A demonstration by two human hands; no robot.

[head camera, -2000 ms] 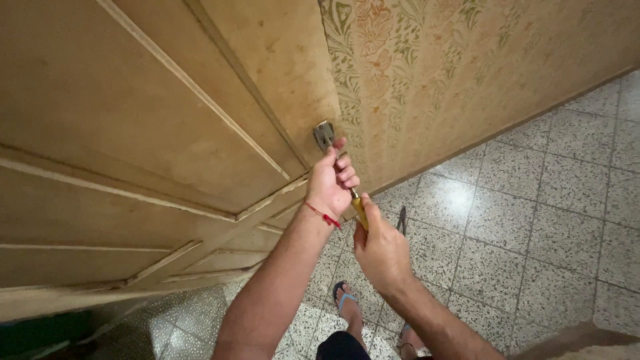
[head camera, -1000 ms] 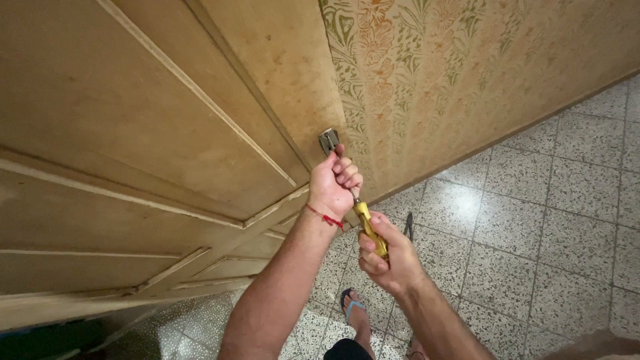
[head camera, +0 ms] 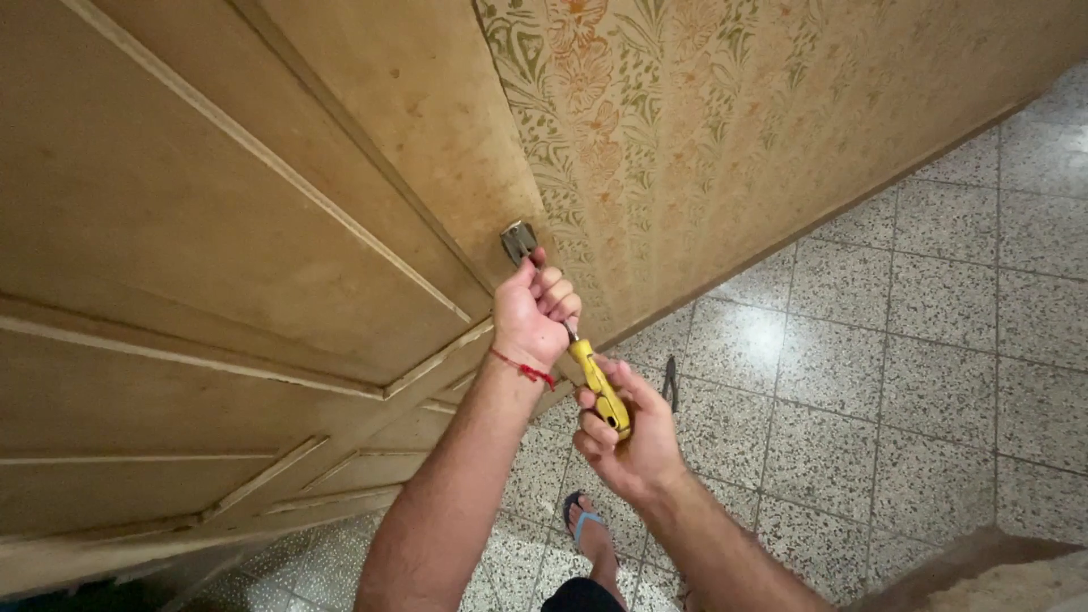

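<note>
A small metal fitting (head camera: 518,241) sits near the edge of the wooden door (head camera: 340,212), beside the patterned wall. My left hand (head camera: 537,310), with a red string bracelet at the wrist, is closed around the metal shaft of a screwdriver just below that fitting. Its yellow handle (head camera: 605,395) lies against the fingers of my right hand (head camera: 633,425), which holds it from the right and below. The shaft is mostly hidden by my left fingers, and where its tip meets the fitting is not clearly visible.
Pliers (head camera: 671,384) with dark handles lie on the speckled tile floor (head camera: 850,374) near the wall's base. A foot in a blue-strapped flip-flop (head camera: 583,518) stands below my hands. Floral wallpaper (head camera: 663,127) covers the wall at the right.
My right hand has shifted its grip on the yellow handle, its fingers now looser and more opened out. My left hand stays around the shaft.
</note>
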